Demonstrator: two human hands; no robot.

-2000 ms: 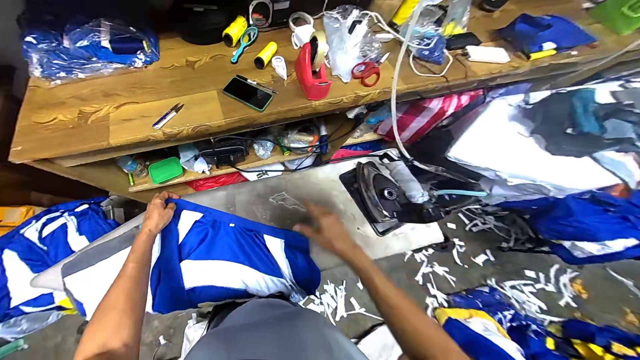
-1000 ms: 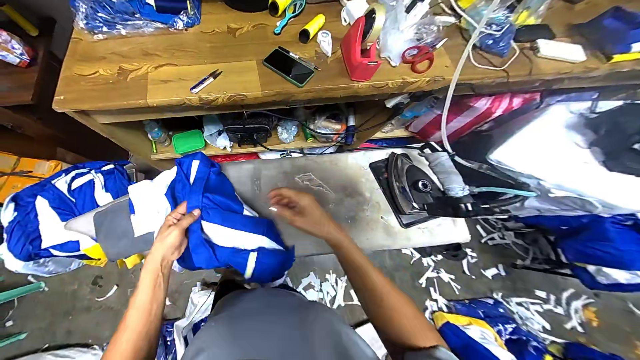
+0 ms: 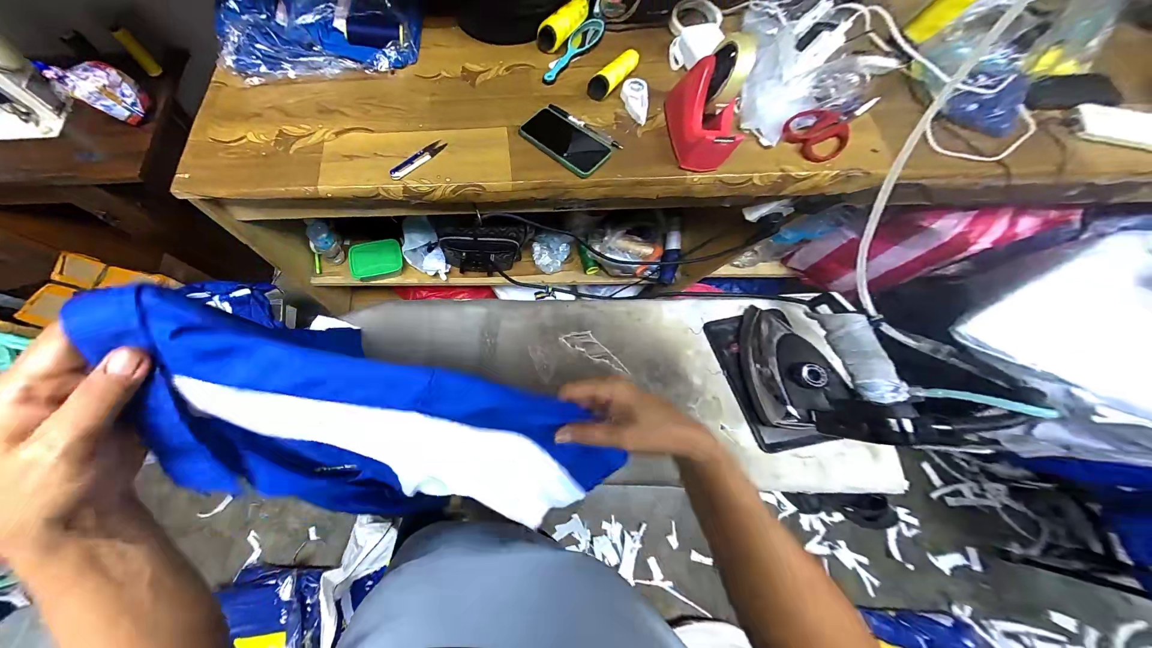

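A blue garment with a white panel (image 3: 378, 432) is stretched across in front of me, above the near left part of a grey ironing board (image 3: 522, 346). My left hand (image 3: 76, 432) grips its left end between thumb and fingers. At its right end is my right hand (image 3: 634, 418), thumb and fingers around the blue edge; the fingertips are partly blurred. A steam iron (image 3: 787, 369) with a wrapped handle rests on a dark pad at the right of the board. Its hose rises past the table edge.
Beyond the board, a wooden table (image 3: 360, 108) holds a phone (image 3: 567, 139), thread snips (image 3: 418, 160), a red tape dispenser (image 3: 702, 117) and red scissors (image 3: 817, 133). A shelf beneath carries a green box (image 3: 375, 258). White scraps (image 3: 621, 544) litter the floor; wrapped blue garments (image 3: 270, 603) lie lower left.
The garment has been lifted and spread sideways. My left hand has moved left with its end; my right hand, apart from the cloth one second ago, now holds the other end.
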